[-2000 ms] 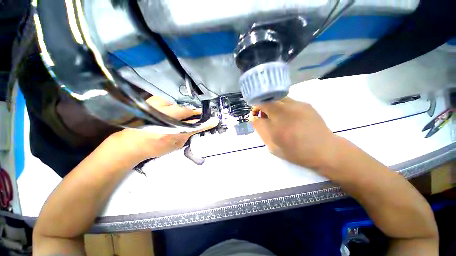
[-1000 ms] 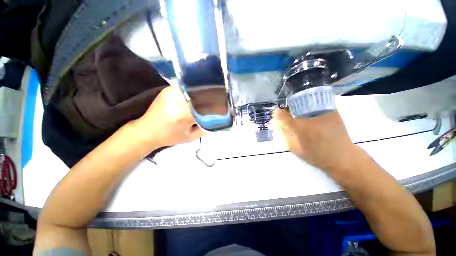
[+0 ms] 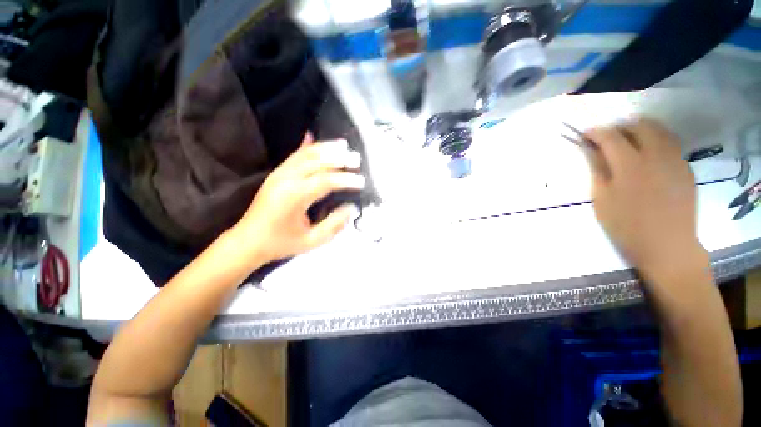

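Note:
The dark garment (image 3: 209, 150), black with dark brown inner panels, lies bunched left of the sewing machine head (image 3: 455, 75). My left hand (image 3: 304, 196) holds the garment's right edge near the needle area, fingers curled on the dark cloth. Glare hides the needle and presser foot. My right hand (image 3: 647, 188) is blurred, over the white table (image 3: 501, 250) right of the machine head. A small dark tool (image 3: 577, 135) with two thin tips, looking like tweezers, sticks out from its fingers. A short dark thread end hangs by my left fingertips.
The ridged grey dial (image 3: 516, 68) juts from the machine face. Dark-handled scissors (image 3: 745, 202) lie at the table's right end. Red-handled scissors (image 3: 53, 277) are at far left. A ruler strip (image 3: 434, 310) runs along the front edge. A blue crate (image 3: 613, 367) is below right.
My right hand has moved right, away from the needle area, and the pointed tool now shows in it. My left hand stays at the garment edge. The view has shifted, showing more of the garment.

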